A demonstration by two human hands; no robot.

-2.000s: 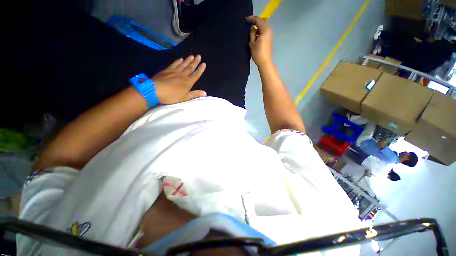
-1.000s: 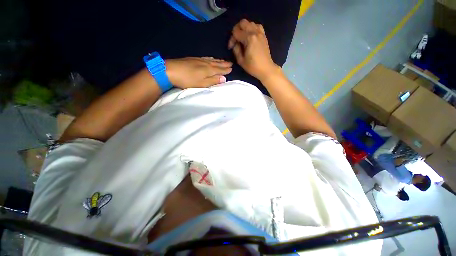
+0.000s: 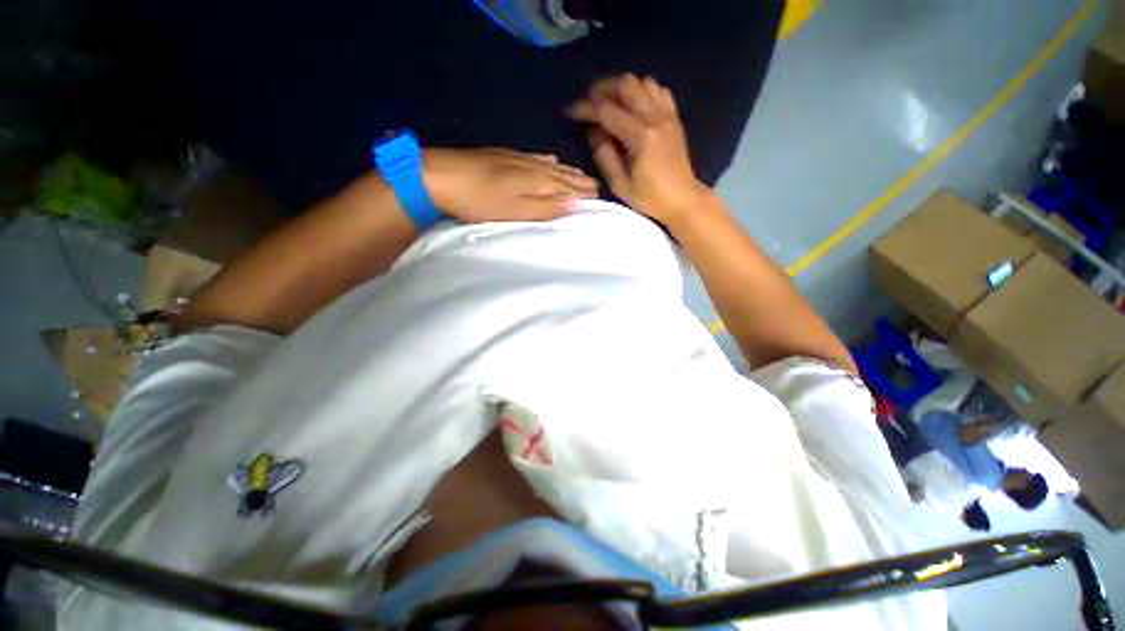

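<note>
My left hand (image 3: pixel 512 185), with a blue watch-like band (image 3: pixel 408 176) on the wrist, lies palm down across my lap at the hem of my white shirt (image 3: pixel 592 321). Its fingers are stretched out and I see nothing in it. My right hand (image 3: pixel 642 142) is just right of it, over the black cloth of my lap (image 3: pixel 494 93). Its fingers are loosely bent, partly apart and slightly blurred, with no object visible in them. The hands are close together. No tool or workpiece is seen in either hand.
A blue-edged object (image 3: pixel 537 19) is cut off at the top. Brown cardboard boxes (image 3: pixel 944 253) stand at the right, with people (image 3: pixel 962 444) beyond, near a blue stool-like item (image 3: pixel 898 364). Cardboard (image 3: pixel 179 277) and a green heap (image 3: pixel 86 195) are at the left.
My right hand has come in from the far right side of my lap towards my left hand. My left hand has turned to lie crosswise. The view has shifted.
</note>
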